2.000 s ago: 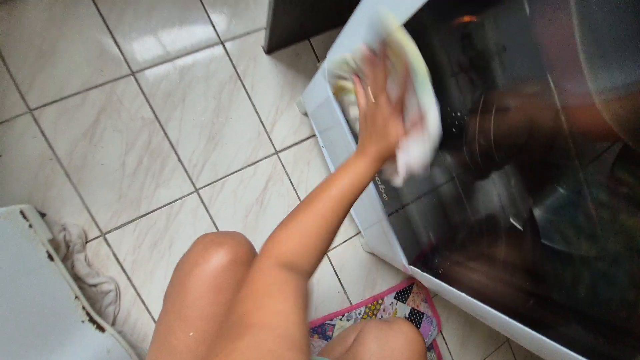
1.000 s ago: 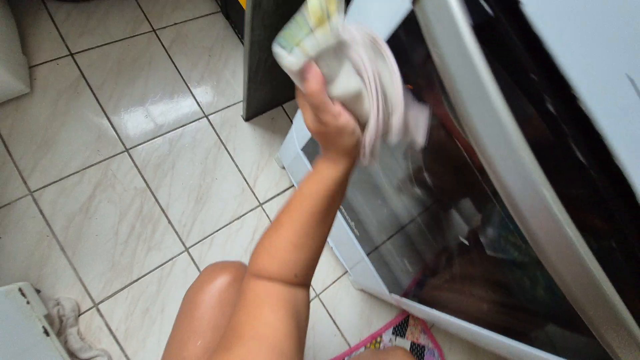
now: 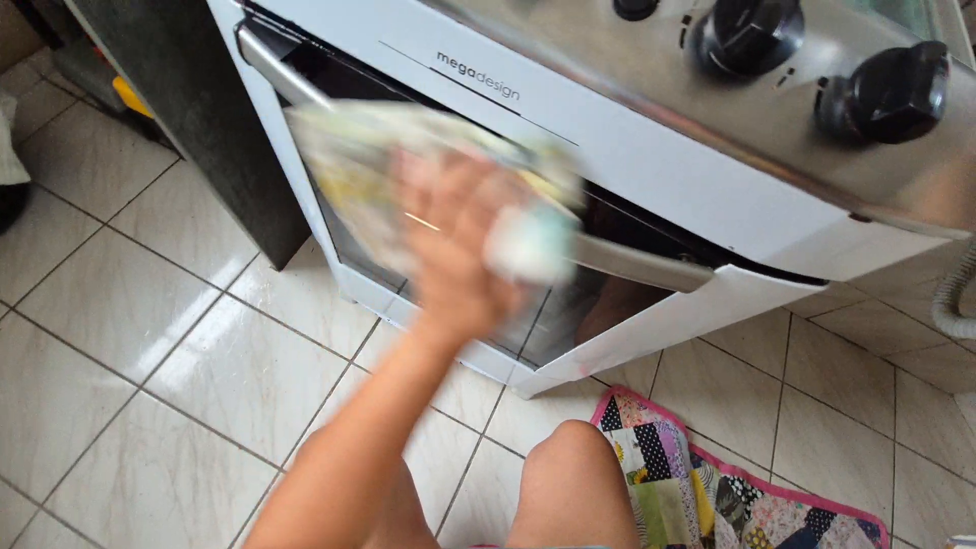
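My left hand (image 3: 457, 236), blurred by motion and wearing a thin ring, is pressed around a pale, patterned cloth (image 3: 358, 168) with yellow and green parts. The cloth lies over the metal handle (image 3: 648, 263) and the dark glass of the oven door (image 3: 564, 320) on a white stove (image 3: 625, 168). Part of the handle and much of the glass are hidden behind cloth and hand. A bunched white and teal part of the cloth shows at the thumb side. My right hand is out of view.
Black knobs (image 3: 900, 95) sit on the stove's steel control panel (image 3: 595, 46). A dark upright panel (image 3: 191, 114) stands left of the stove. A patchwork mat (image 3: 671, 488) with pink edging lies on the tiled floor (image 3: 213, 366), near my knees. A grey corrugated hose (image 3: 953, 297) is at the right.
The view has shifted to show the stove's upper front and knobs. My left hand, with the cloth, was at the lower door glass and is now at the handle.
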